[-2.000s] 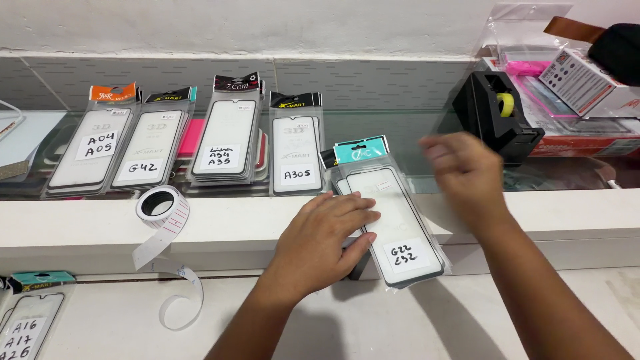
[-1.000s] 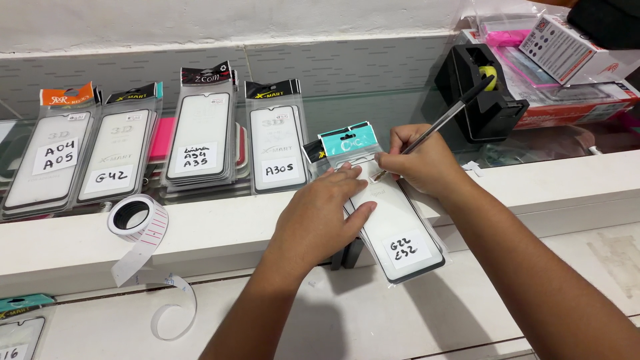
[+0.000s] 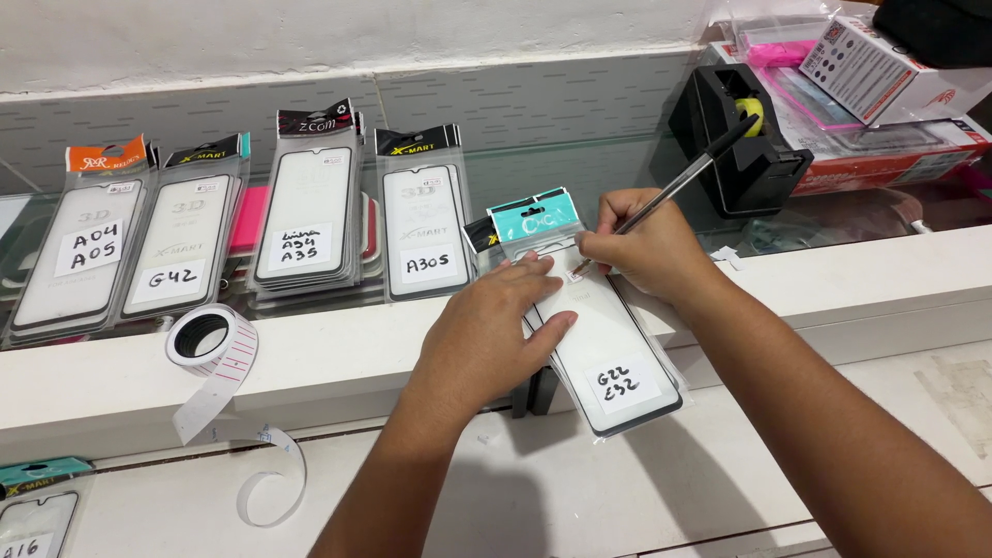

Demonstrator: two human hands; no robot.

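Observation:
A packaged phone screen protector with a teal header lies tilted over the front edge of the white ledge, a handwritten white label near its lower end. Flat on its left side, my left hand presses it with the fingers spread. My right hand grips a black-capped ballpoint pen, whose tip is at a small sticker near the top of the pack. Another pack with a black header shows partly beneath. Just left of my left hand is a protector pack with its own label.
More labelled protector packs stand in stacks along the glass shelf. A roll of price labels rests on the white ledge, its strip curling down. Behind my right hand are a black tape dispenser and boxes. Another pack lies lower left.
My right hand, blurred and off the pack two seconds ago, has come onto its upper part with the pen. My left hand stays on the pack.

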